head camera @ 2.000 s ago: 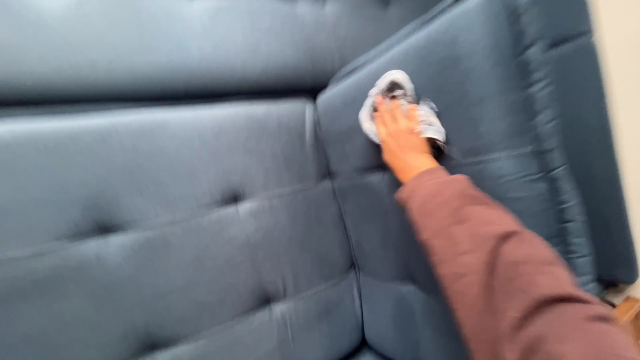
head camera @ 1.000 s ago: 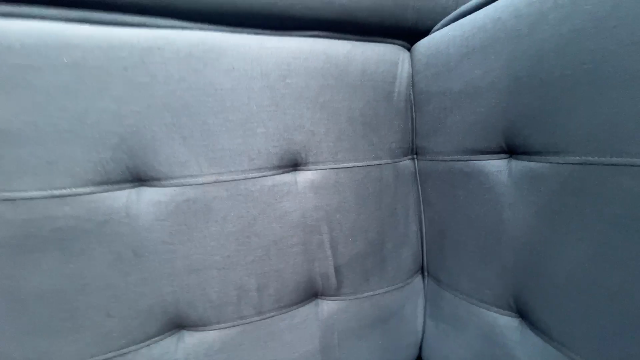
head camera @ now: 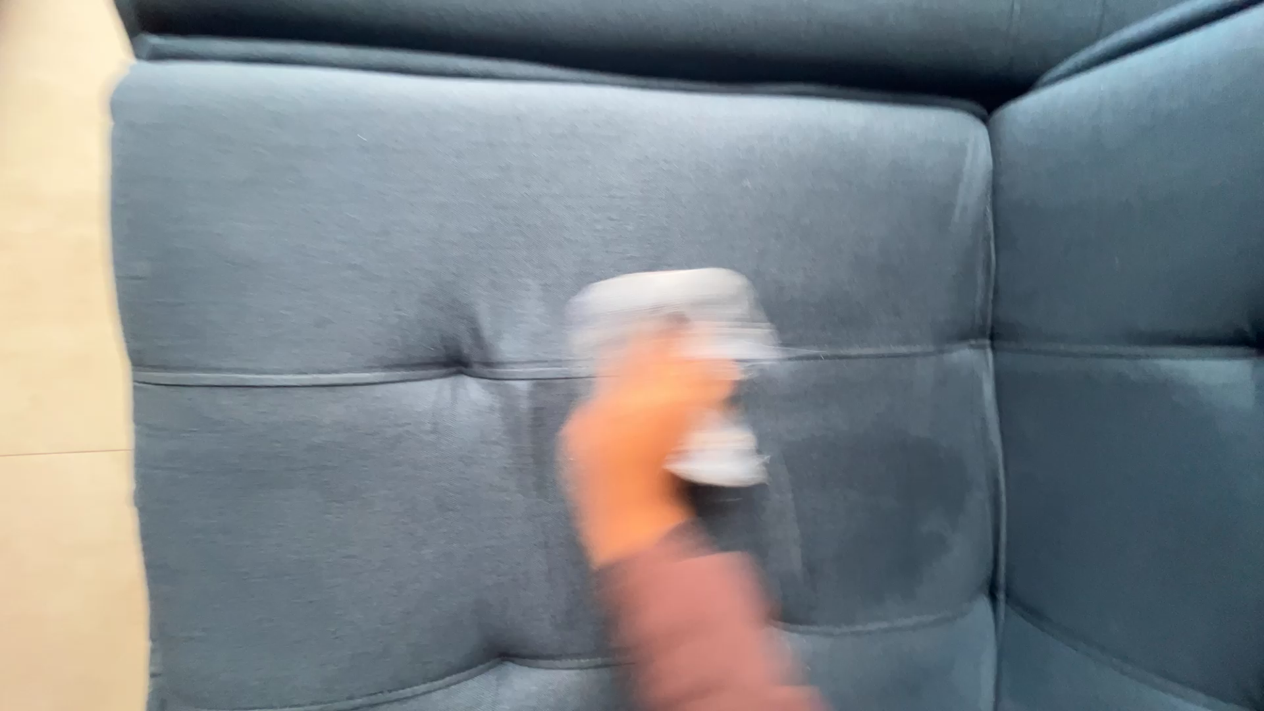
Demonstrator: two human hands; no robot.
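Note:
My right hand (head camera: 642, 425), blurred by motion and in a reddish-brown sleeve, comes up from the bottom of the head view. It is closed on a bunched whitish cloth (head camera: 671, 291), which lies against a tufted blue-grey sofa cushion (head camera: 296, 227). Part of the cloth sticks out beside the wrist, above a dark patch that may be shadow. The cushion has seams and sunken tufts, and the cloth covers part of the upper seam. My left hand is out of the frame.
A second tufted cushion section (head camera: 1126, 247) meets the first along a vertical seam at the right. Along the top runs another blue-grey sofa part (head camera: 642, 35) behind a dark gap. Pale flooring (head camera: 59, 296) shows at the left edge.
The view has shifted a lot. Two seconds ago my hand and the cloth were on the right-hand section; a second ago neither was in view. Now they are on the left cushion.

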